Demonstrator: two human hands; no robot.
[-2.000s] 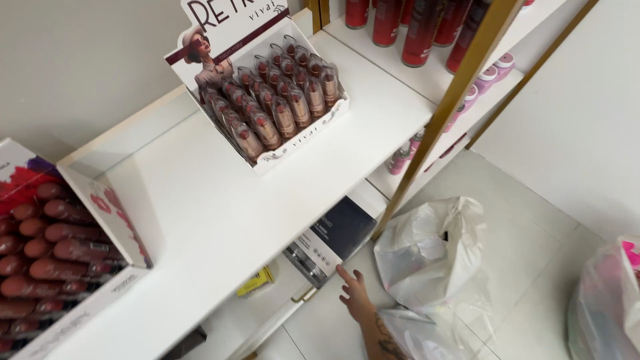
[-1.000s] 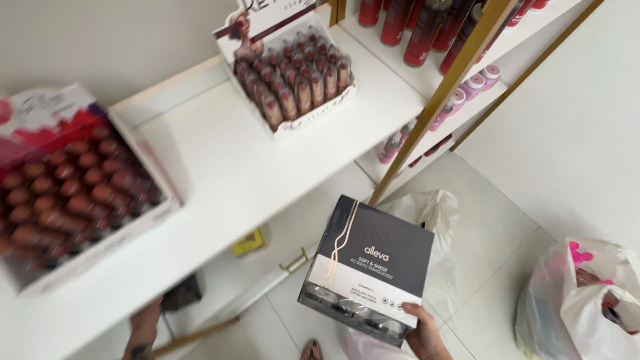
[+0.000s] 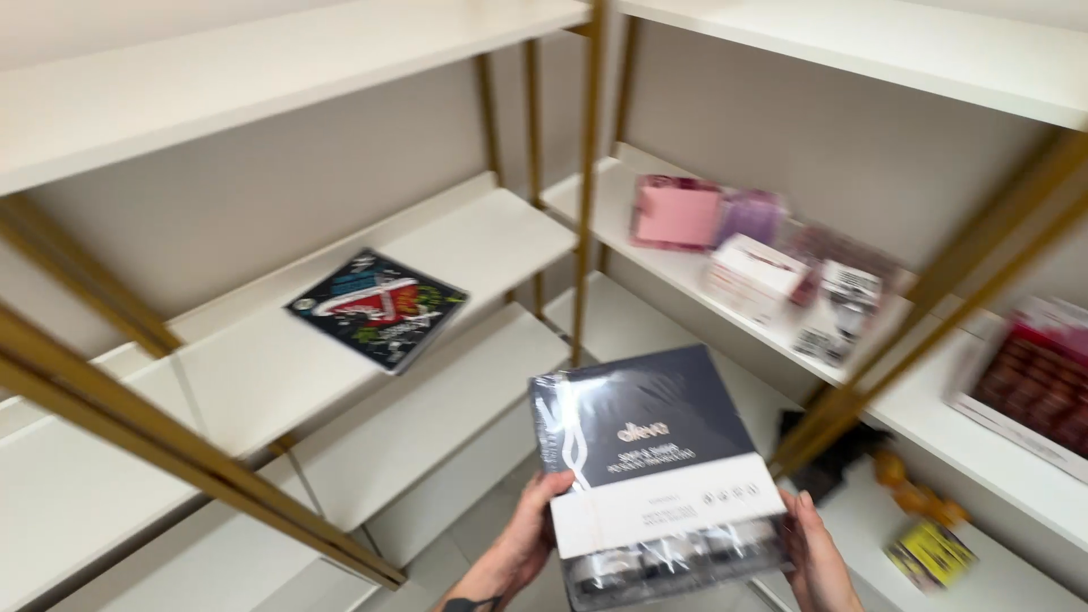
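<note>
A shrink-wrapped dark grey and white cosmetics box [image 3: 654, 476], with round containers showing along its lower edge, is held between both hands at the lower middle of the head view. My left hand [image 3: 523, 535] grips its left side, the thumb over the front edge. On the right side my right hand [image 3: 816, 544] holds it, fingers partly hidden behind the box. The box is tilted, its printed face toward me. Behind it stand white shelves with gold-coloured metal frames.
A black printed booklet or flat pack [image 3: 378, 308] lies on the left shelf [image 3: 476, 246]. Pink, purple and white boxes [image 3: 756, 276] stand on the right shelf. A lipstick display [image 3: 1033, 382] is at the far right, and a yellow box [image 3: 931, 552] sits low. A gold post [image 3: 588, 187] rises centrally.
The dark box was on a low surface, then raised in my right hand; now both hands hold it. The view has swung left to other shelves.
</note>
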